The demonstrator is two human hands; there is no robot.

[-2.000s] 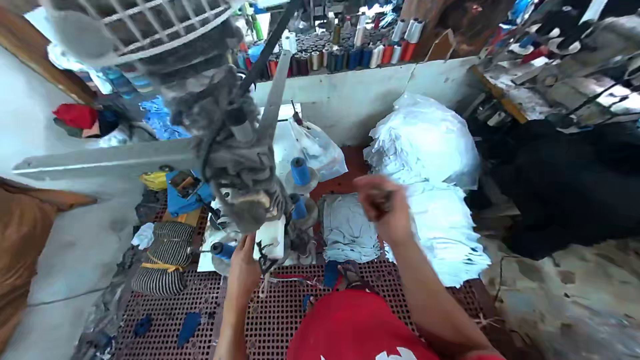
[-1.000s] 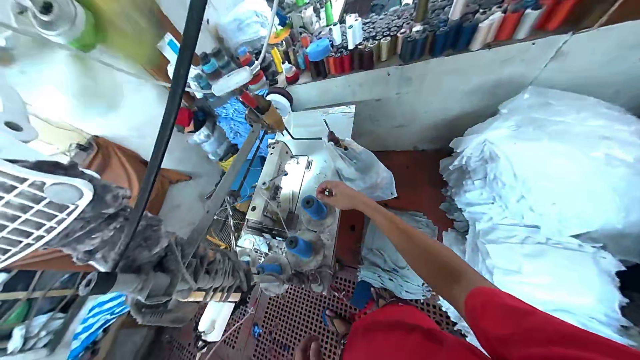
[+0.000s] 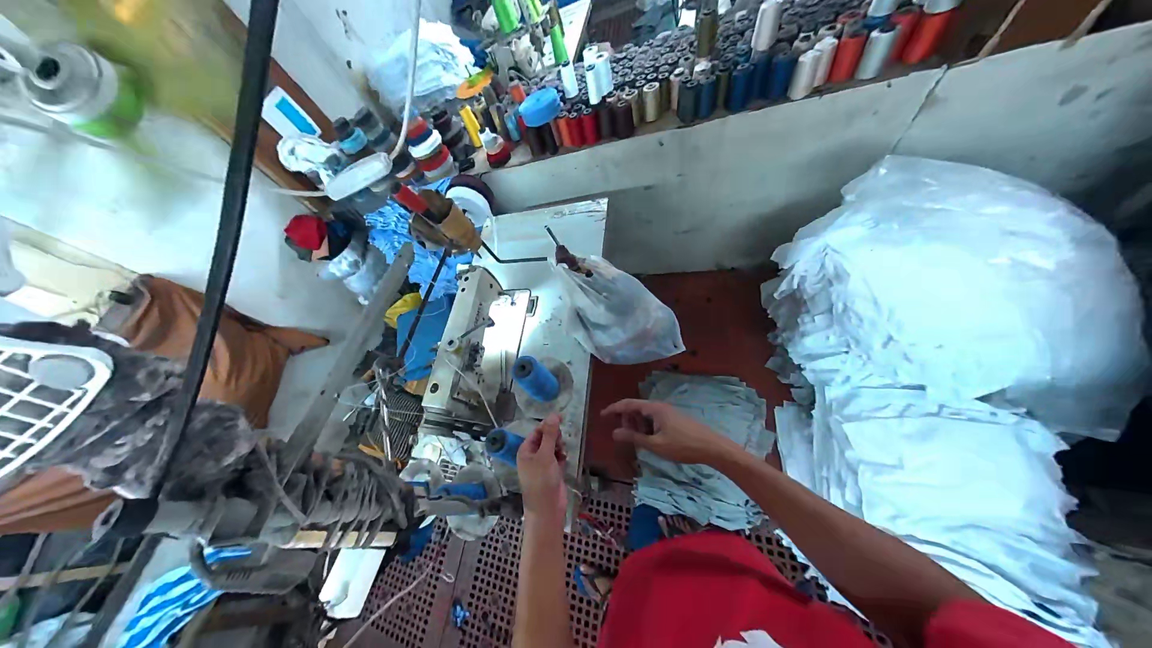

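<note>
My left hand [image 3: 544,457] is raised beside the blue thread cones [image 3: 536,378] at the edge of the sewing table, its thumb and fingertips close together; whether thread is between them cannot be told. To its right, my right hand [image 3: 661,430] hangs over the floor with fingers curled and apart, with nothing visible in it. An industrial sewing machine [image 3: 461,346] sits on the white table [image 3: 562,236]. A plastic bag [image 3: 623,317] with pale contents hangs at the table's right edge. Another blue thread cone [image 3: 504,445] is next to my left hand.
Stacked pale fabric pieces [image 3: 706,441] lie beyond my right hand. A large pile of white fabric [image 3: 936,432] under clear plastic [image 3: 972,261] stands at the right. Many thread spools [image 3: 652,101] line the ledge behind. A dusty lint-covered pole [image 3: 333,486] crosses the lower left.
My right hand has moved back from the thread cones towards me. My left hand, low at the frame's bottom edge one second ago, has come up beside the cones.
</note>
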